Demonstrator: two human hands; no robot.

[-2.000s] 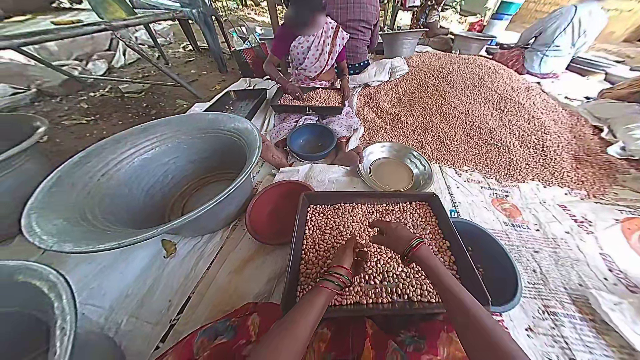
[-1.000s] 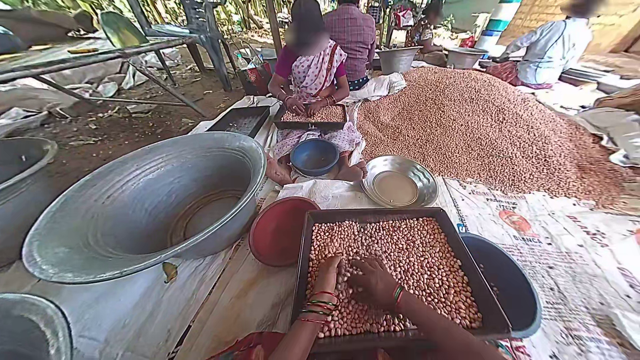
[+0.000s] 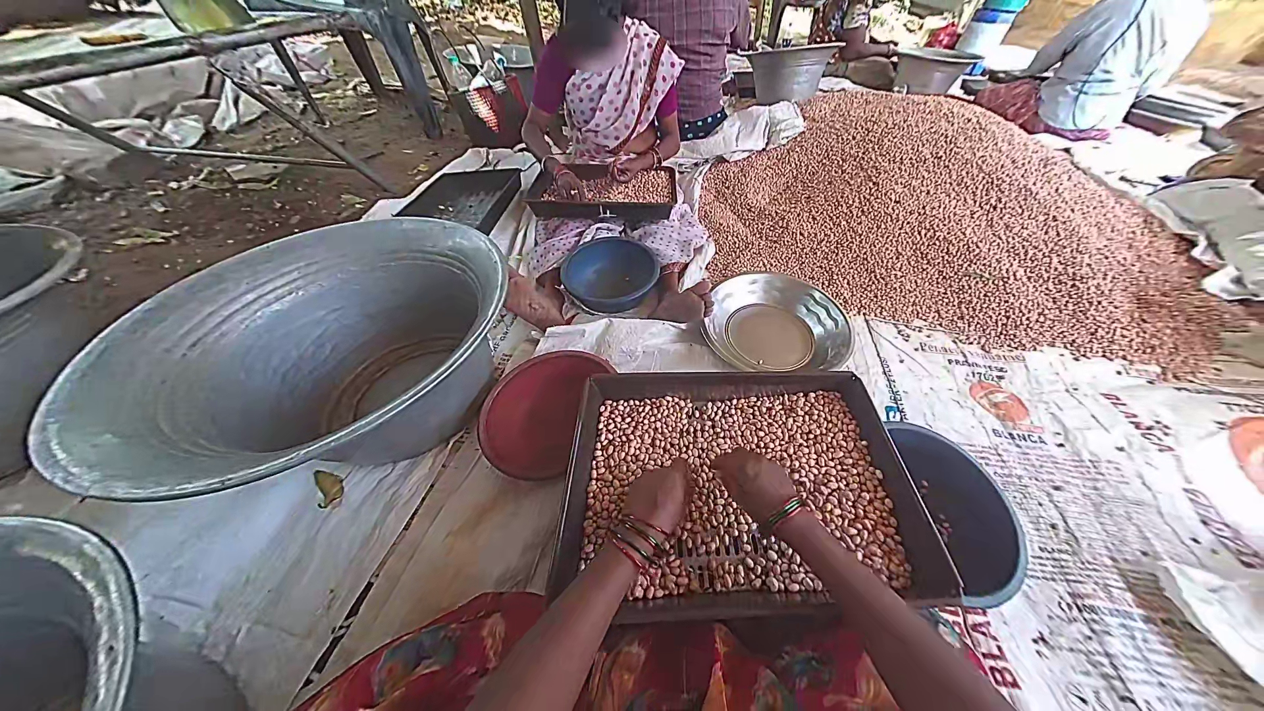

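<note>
A dark rectangular metal tray (image 3: pixel 748 383) lies in front of me, tilted a little, filled with a layer of pinkish-brown nuts or seeds (image 3: pixel 829 444). My left hand (image 3: pixel 660 494) rests among them left of the middle, bangles at the wrist. My right hand (image 3: pixel 755 482) touches them just to the right. The hands are apart. Fingers of both point down or inward and are largely hidden, so whether they hold any nuts does not show. Below the hands a slotted part of the tray floor shows through the nuts.
A red bowl (image 3: pixel 533 415) sits left of the tray, a dark blue tub (image 3: pixel 978 513) right, a steel basin (image 3: pixel 775 321) beyond. A large metal basin (image 3: pixel 296 336) stands left. Opposite, a person (image 3: pixel 612 89) sits with a similar tray and blue bowl (image 3: pixel 609 275). A big nut heap (image 3: pixel 948 227) lies back right.
My hands, close together a second ago, are now apart over the tray. More of the slotted tray floor shows between my wrists.
</note>
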